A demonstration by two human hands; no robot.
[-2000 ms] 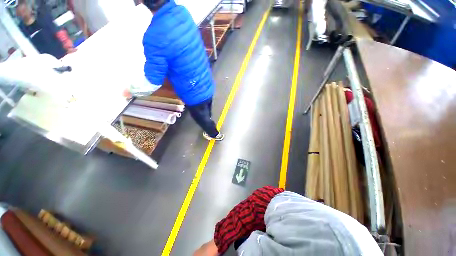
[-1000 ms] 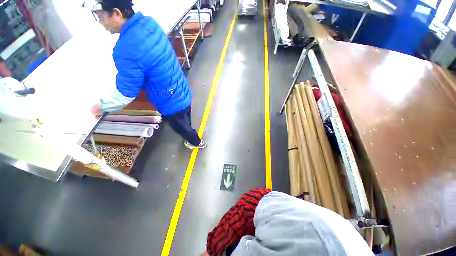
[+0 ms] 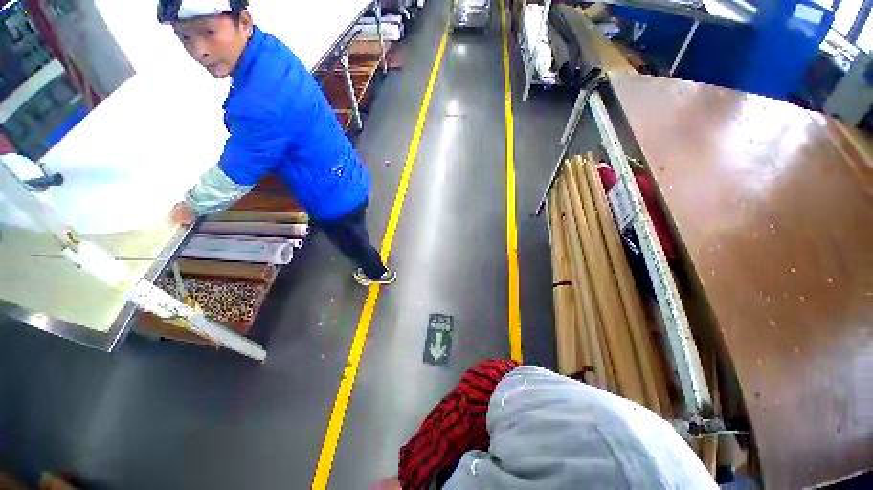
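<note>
My right arm, in a grey sleeve with a red and black patterned cuff, reaches in from the bottom right. Only a sliver of my right hand (image 3: 385,484) shows at the bottom edge; its fingers and anything in it are cut off. My left hand is not in view. Nearest on my right is a large brown-topped table (image 3: 727,211) with a metal frame. Long tan rolls (image 3: 598,287) stand leaning under its edge, beside a dark red item (image 3: 660,215).
A person in a blue jacket (image 3: 297,134) stands left of the aisle, one hand on a pale worktable (image 3: 105,249). Material rolls (image 3: 249,247) lie below it. Yellow lines (image 3: 512,220) edge the grey aisle, with a green arrow sign (image 3: 438,339) on the floor.
The view has turned slightly right since the earliest frame. The person in blue has turned their head towards me. Less of my right hand shows; my sleeve has hardly moved.
</note>
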